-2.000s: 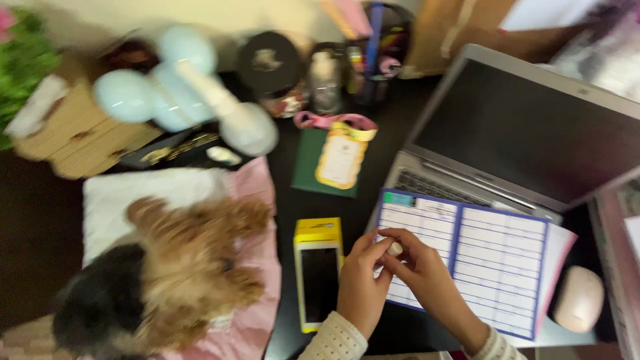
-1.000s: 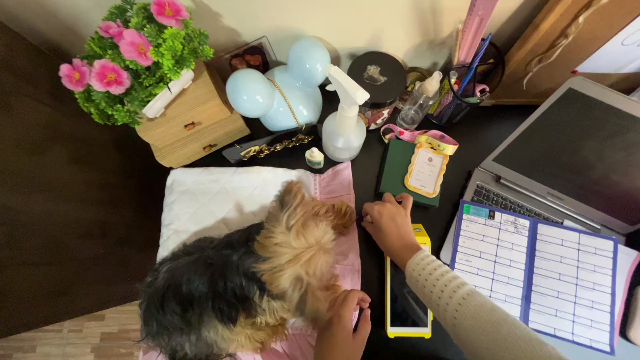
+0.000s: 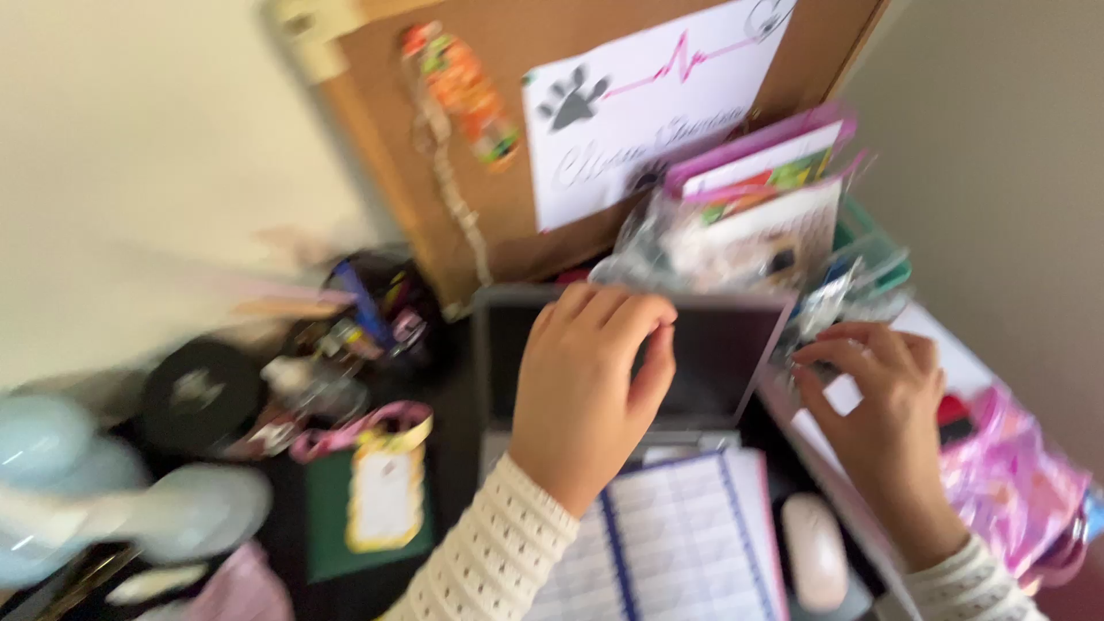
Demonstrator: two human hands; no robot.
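Observation:
My left hand is raised in front of the dark laptop screen, its thumb and fingers curled so the tips meet; whether something small is between them cannot be told. To its right, my right hand has its thumb and index finger close together beside a crumpled clear plastic wrapper. A small white patch shows through the gap in its fingers; blur hides whether it is held. Below my left hand lies an open booklet with blue-edged ruled pages.
A pale mouse lies right of the booklet. A green notebook with a yellow-edged tag is at left, near a pen holder and spray bottle. A corkboard stands behind; pink plastic packaging is at right.
The view has swung right and up, leaving the dog out of sight. My left hand has left the dog's side, and my right hand has moved from beside the yellow box to the laptop's right.

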